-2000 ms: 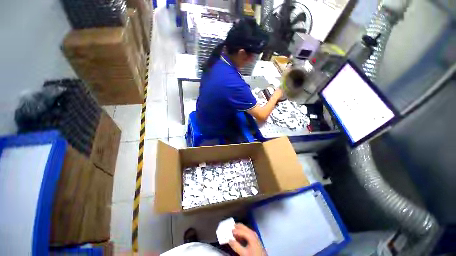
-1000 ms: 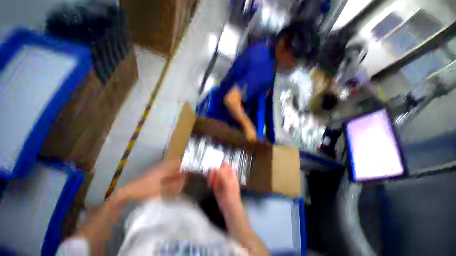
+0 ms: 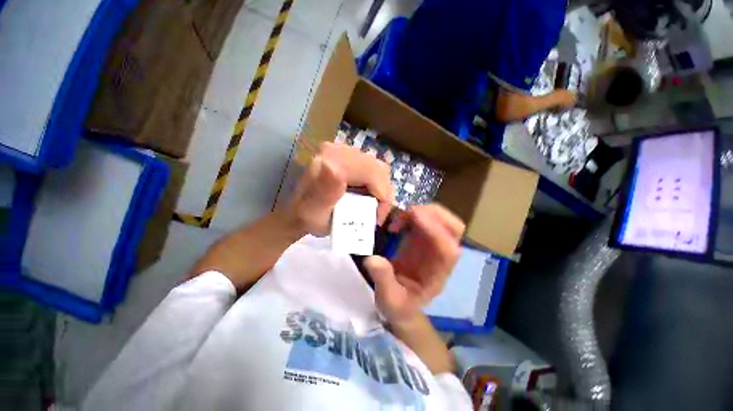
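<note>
A small white block, like a charger housing, with faint grey print (image 3: 354, 224) is held up in front of my chest. My left hand (image 3: 341, 181) grips it from above and the side. My right hand (image 3: 419, 257) is just right of it, fingers curled; a small dark thing shows near its fingertips, too unclear to name. The open brown carton (image 3: 505, 199) lies behind my hands and holds many small white and silvery pieces.
Blue-rimmed trays stand at the left (image 3: 157, 189) and right of the carton (image 3: 497, 293). A seated person in blue (image 3: 474, 48) works at a bench with pieces. A monitor (image 3: 667, 189) and silvery hose (image 3: 583, 297) are at the right.
The white block, earlier in my right hand low by the tray, is now in my left hand before my chest. Both hands have come together. The view has turned and dropped closer to the carton.
</note>
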